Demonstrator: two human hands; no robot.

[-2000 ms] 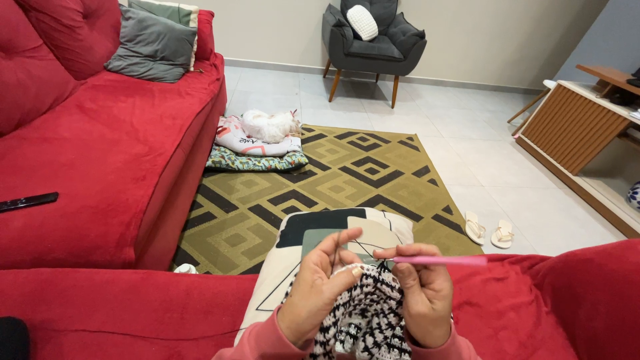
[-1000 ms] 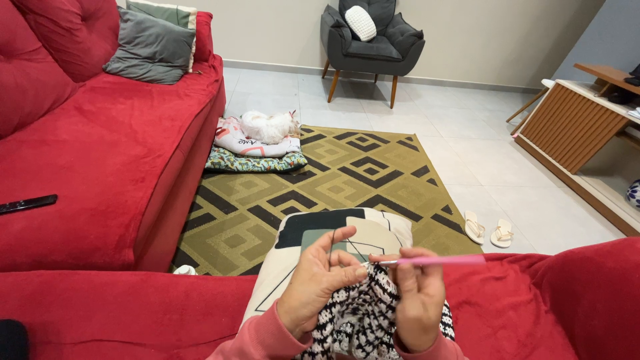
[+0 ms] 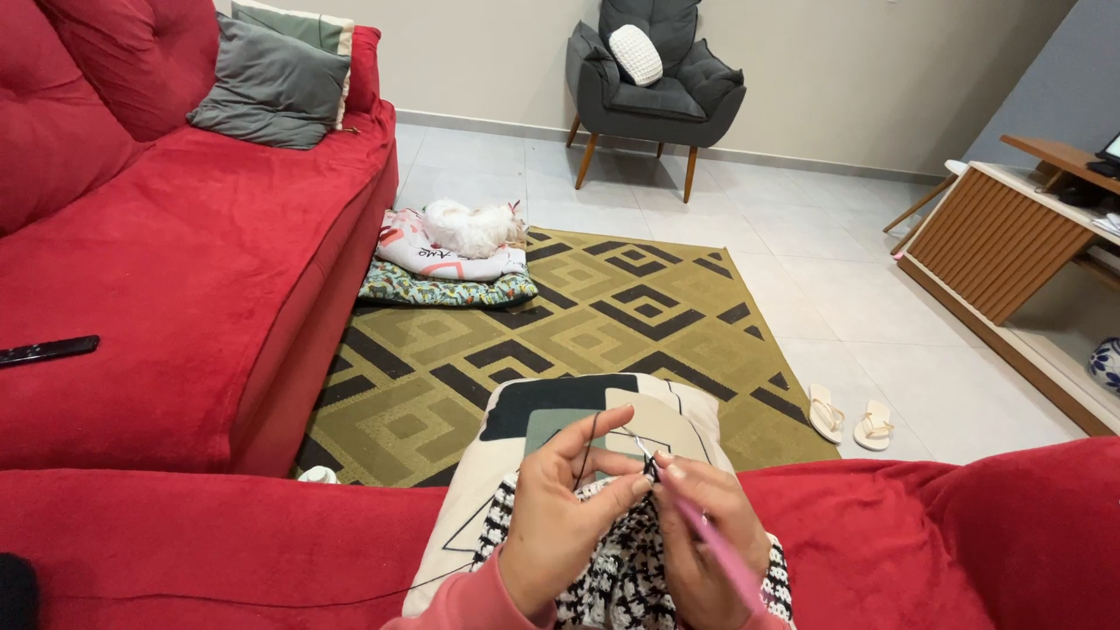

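My right hand (image 3: 704, 525) grips a crochet hook with a pink handle (image 3: 713, 542), its metal tip pointing up and left at the edge of the work. My left hand (image 3: 564, 507) pinches the top edge of the black-and-white crocheted piece (image 3: 612, 569), with black yarn looped over its raised index finger. Both hands nearly touch at the stitch, whose detail is partly hidden by fingers. Under the piece lies a cushion with a patterned cover (image 3: 464, 516). A strand of black yarn (image 3: 324, 604) runs left across the red sofa.
The red sofa (image 3: 219, 516) surrounds me in front and at left, with a black remote control (image 3: 52, 350) on it. Beyond are a patterned rug (image 3: 577, 341), a white dog (image 3: 472, 227) on folded pet beds, a grey armchair (image 3: 656, 96), flip-flops (image 3: 872, 426) and a slatted wooden cabinet (image 3: 997, 245).
The pink hook was nearly level, pointing right; now its handle slants down toward me, and my right hand has turned with it. My left hand still holds the crocheted piece.
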